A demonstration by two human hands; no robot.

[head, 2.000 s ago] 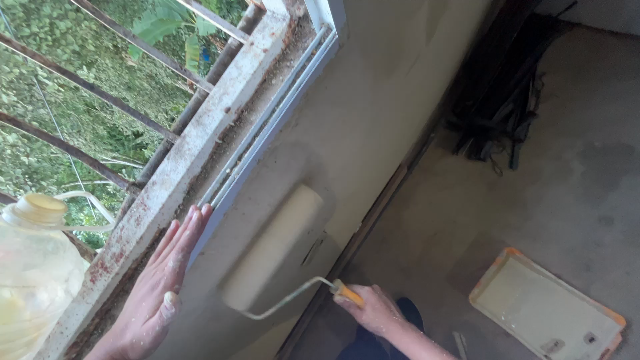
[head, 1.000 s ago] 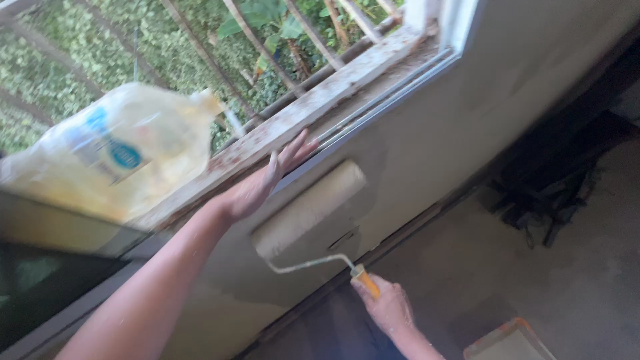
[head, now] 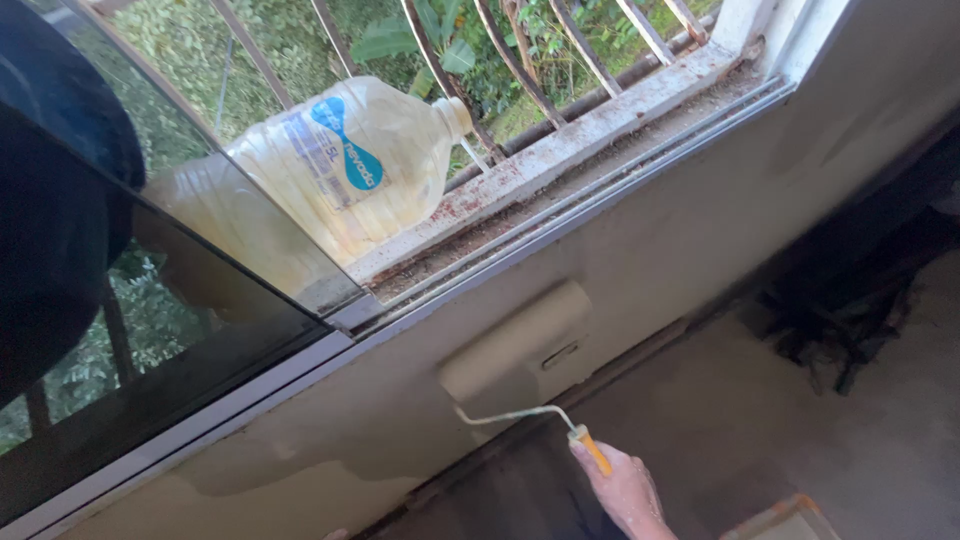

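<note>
My right hand (head: 626, 484) grips the orange handle of a paint roller (head: 517, 341), at the lower middle. The roller's wide sleeve lies against the wall (head: 645, 232) below the window, above a small slot in the wall. Darker, wet-looking patches show around the sleeve and farther down left. My left hand is not clearly in view; only a small bit of skin shows at the bottom edge. A paint tray (head: 784, 521) with an orange rim lies on the floor, cut off by the frame at bottom right.
A large plastic bottle (head: 352, 165) lies on its side on the window ledge, partly behind the sliding glass pane (head: 225, 285). Rusty metal bars (head: 525, 71) stand outside the window track (head: 600, 184). Dark items (head: 832, 330) lie on the floor at right.
My left hand has left the window frame, where it rested in both earlier frames. My right hand keeps its hold on the roller. The view has swung toward the glass pane.
</note>
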